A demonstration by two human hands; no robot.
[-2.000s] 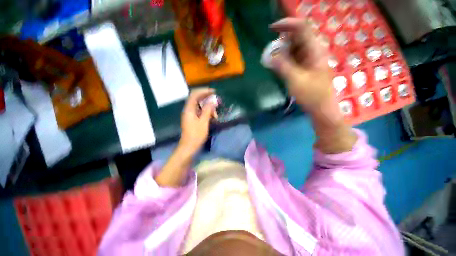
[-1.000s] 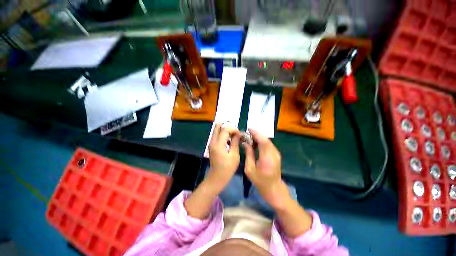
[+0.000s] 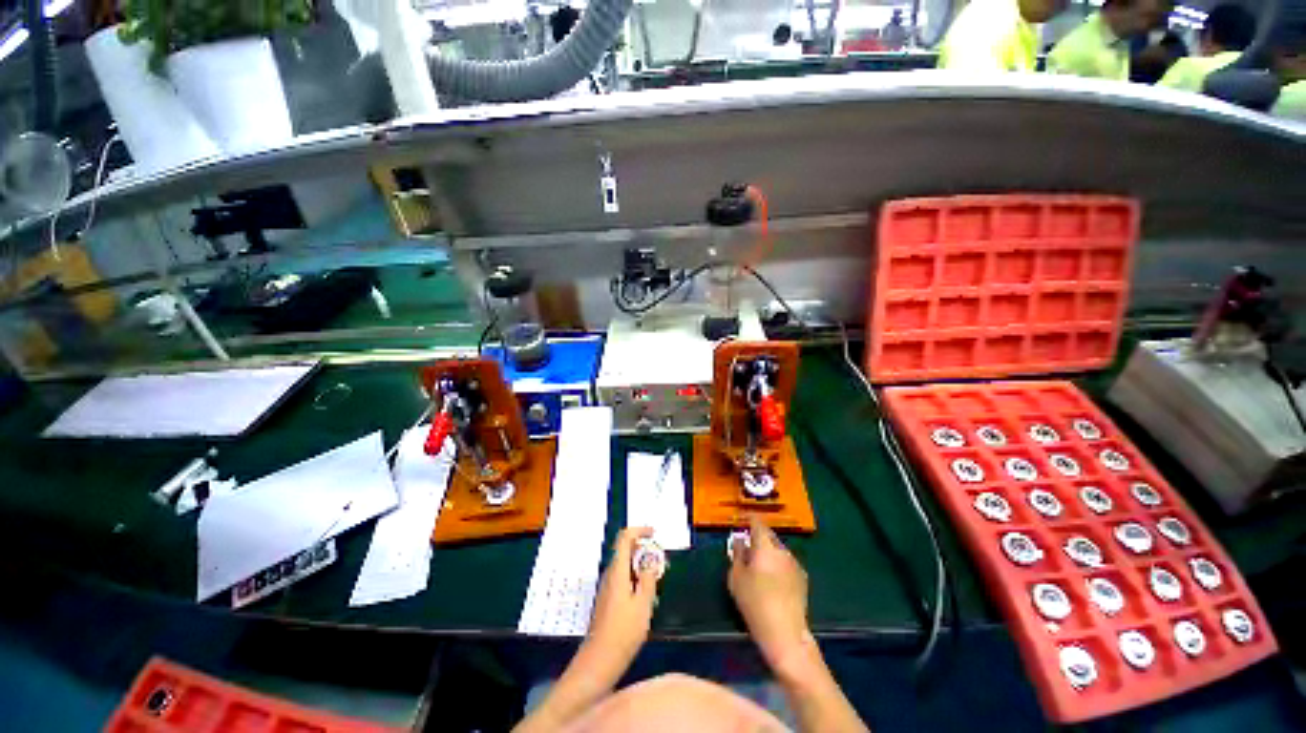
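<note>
My left hand (image 3: pixel 625 599) holds a round silver-white module (image 3: pixel 649 560) just in front of the small paper slip (image 3: pixel 658 504). My right hand (image 3: pixel 771 590) holds another round module (image 3: pixel 738 544), partly hidden by the fingers, at the front edge of the right clamp fixture (image 3: pixel 753 430). That fixture has a red handle, and a disc (image 3: pixel 758 484) sits on its orange base. The left clamp fixture (image 3: pixel 484 450) also has a disc (image 3: pixel 499 493) on its base.
A red foam tray (image 3: pixel 988 573) of silver-white modules lies at right, with a pocketed tray (image 3: pixel 1005 287) upright behind. Another tray (image 3: pixel 215 709) is cut off at lower left. A record sheet (image 3: pixel 570 523), loose papers (image 3: pixel 294 516), blue box (image 3: pixel 552 377) and cable (image 3: pixel 917 501) are on the bench. People (image 3: pixel 1096 43) are beyond.
The view has lifted from the lap and bench to the whole bench. My hands, close together a second ago, are now apart, the right one nearer the right fixture, each holding a module.
</note>
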